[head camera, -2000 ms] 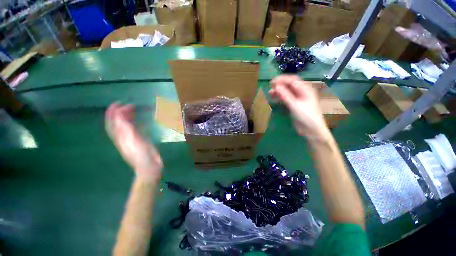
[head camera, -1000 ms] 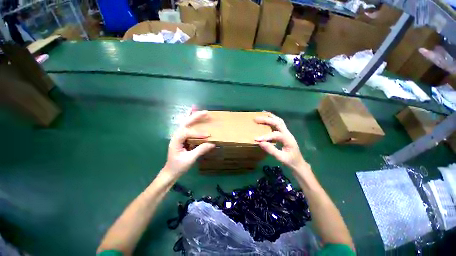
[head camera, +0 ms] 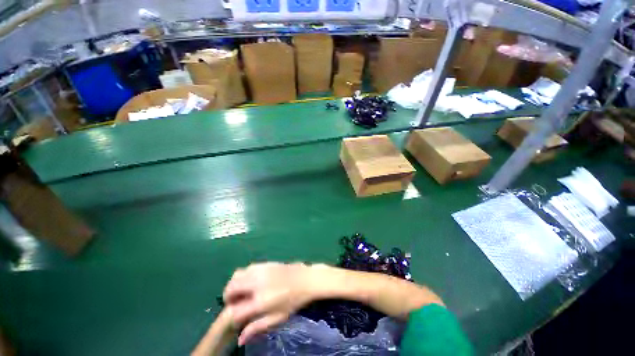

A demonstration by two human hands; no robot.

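My right arm reaches across the black cable pile (head camera: 369,261), and my right hand (head camera: 268,295) is at the pile's left side with fingers bent. My left hand (head camera: 228,321) meets it there and is mostly hidden behind it. I cannot see whether either hand holds anything. A crumpled clear plastic bag (head camera: 317,338) lies at the near edge of the pile, partly under my right forearm. A closed brown cardboard box (head camera: 376,165) sits on the green bench (head camera: 139,229) beyond the pile.
Two more closed boxes (head camera: 449,153) (head camera: 532,137) stand right of it, by the slanted metal post (head camera: 529,139). Bubble wrap bags (head camera: 519,240) lie at right. A brown carton (head camera: 45,208) is at the left. A smaller cable heap (head camera: 369,110) lies across the bench.
The closed box has left my hands and now stands beside the other boxes. My hands have come down together at the cable pile's left side. The view has shifted.
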